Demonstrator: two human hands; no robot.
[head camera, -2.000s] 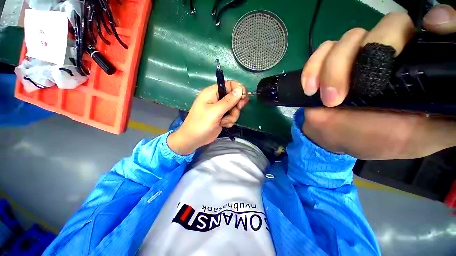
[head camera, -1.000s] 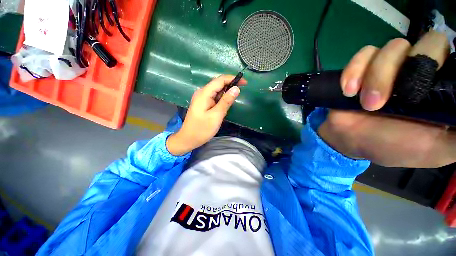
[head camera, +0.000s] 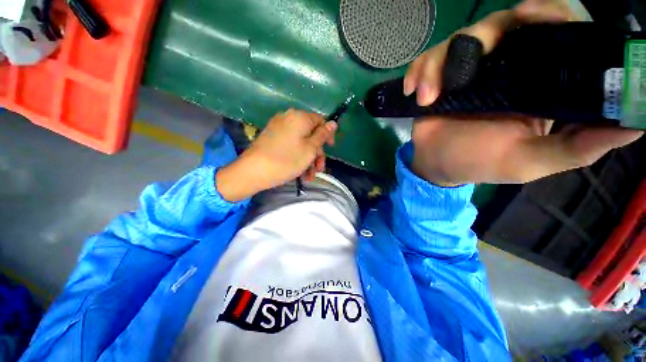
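Observation:
My left hand (head camera: 287, 152) pinches a slim dark pen-like tool, perhaps tweezers (head camera: 339, 112), between thumb and fingers above the bench's front edge. Its tip points up and right. My right hand (head camera: 489, 106) holds the thick black electric screwdriver (head camera: 538, 71), which lies sideways with its narrow end toward my left hand. The green label shows at its far right end. A black band is wrapped round one finger. The thin bit is too small to make out. The round grey screw dish (head camera: 387, 28) lies on the bench behind the hands.
The green bench top (head camera: 212, 63) lies in front of me. The orange-red tray (head camera: 106, 85) at left holds a white bag and a black part. A black divided tray (head camera: 545, 212) is at lower right, with a red tray (head camera: 620, 247) beside it.
The view has shifted right, so the orange tray sits further left and less of it shows. The screwdriver's green label has come into view. Its narrow end is nearer my left hand than one second ago.

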